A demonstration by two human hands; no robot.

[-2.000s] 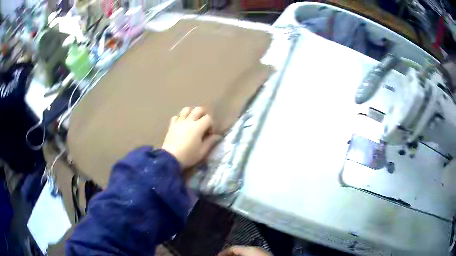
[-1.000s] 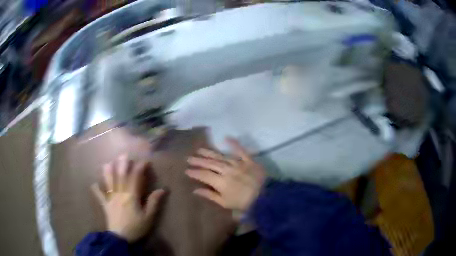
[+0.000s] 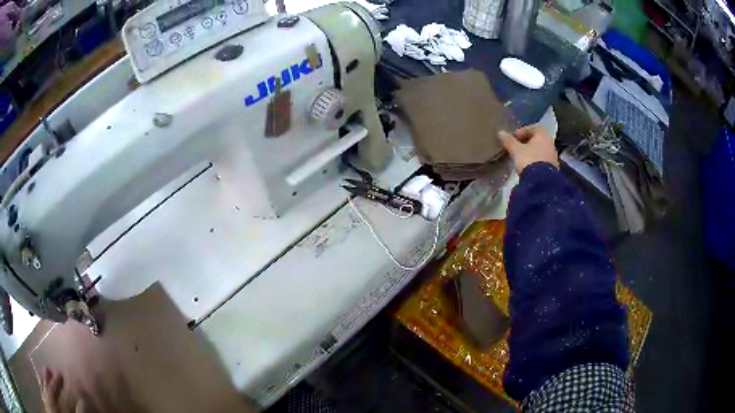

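Note:
A brown garment panel [image 3: 145,347] lies under the head of the white sewing machine [image 3: 242,97], its near part cut off by the frame. The presser foot and needle area [image 3: 80,310] is over the panel beside a pale line. My left hand [image 3: 61,395] rests flat on the panel at the lower left edge, mostly out of the picture. A stack of brown pocket pieces [image 3: 451,121] lies at the machine's right end. My right hand [image 3: 532,148] pinches the stack's right corner between thumb and fingers; how many pieces it grips is hidden.
Dark thread snips [image 3: 375,193] and a white cord [image 3: 387,254] lie on the bed before the stack. An orange-gold shiny mat [image 3: 443,323] with a loose brown piece is below my right arm. Brown tied bundles [image 3: 616,165], white scraps [image 3: 427,42] and a metal bottle [image 3: 520,24] stand beyond.
The view has swung right from the panel to the machine's right end. My right hand has left the panel and reached the pocket stack. My left hand remains on the panel.

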